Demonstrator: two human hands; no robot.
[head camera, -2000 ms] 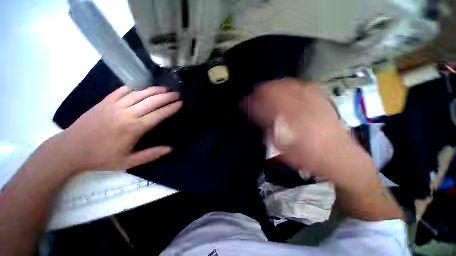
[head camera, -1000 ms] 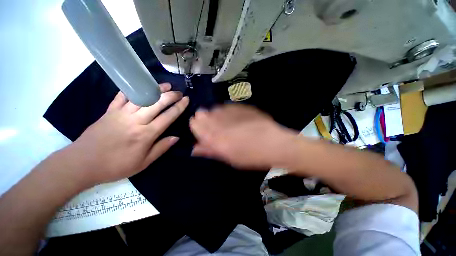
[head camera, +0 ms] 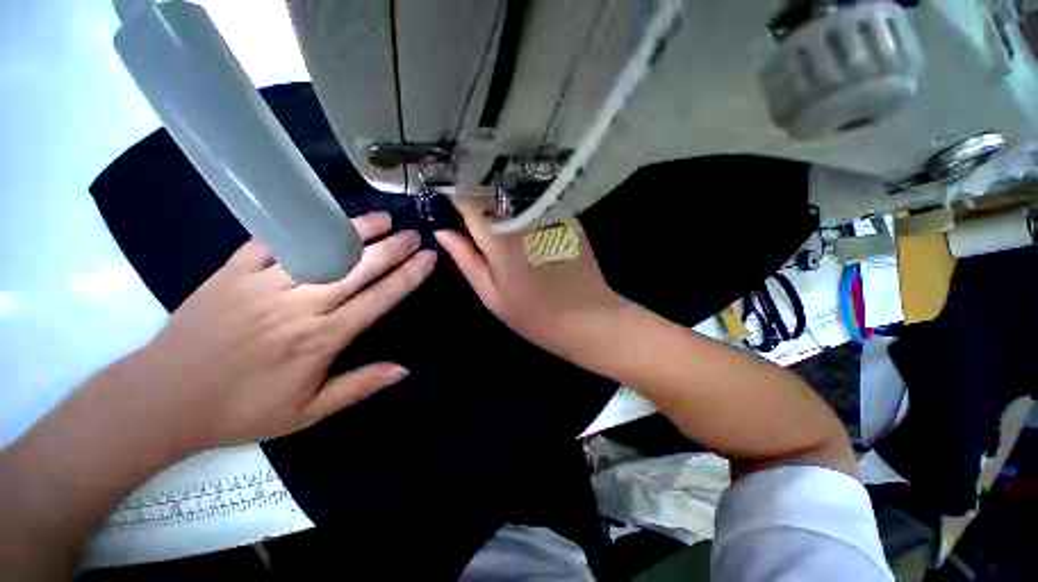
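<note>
A black fabric panel (head camera: 444, 398) lies over the white table and under the sewing machine head (head camera: 637, 91). My left hand (head camera: 296, 330) lies flat on the fabric, fingers spread, with fingertips just left of the presser foot (head camera: 426, 207). The grey lamp tube (head camera: 239, 148) covers part of its fingers. My right hand (head camera: 529, 267) is on the fabric at the right of the presser foot. Its fingertips reach under the machine head and are partly hidden, so its grip cannot be told. The brass-coloured ridged block (head camera: 553, 243) shows in front of this hand.
A ribbed knob (head camera: 842, 68) is on the machine head. Black-handled scissors (head camera: 776, 312), a yellow-orange card (head camera: 924, 273) and a white cone (head camera: 988, 232) lie to the right. A printed ruler scale (head camera: 205, 497) runs along the table's front edge. Crumpled pale material (head camera: 666, 495) is below right.
My right hand has moved from the right, across the fabric, up beside the presser foot. My left hand stays on the fabric, its fingers near the foot. The fabric's front edge has shifted slightly left.
</note>
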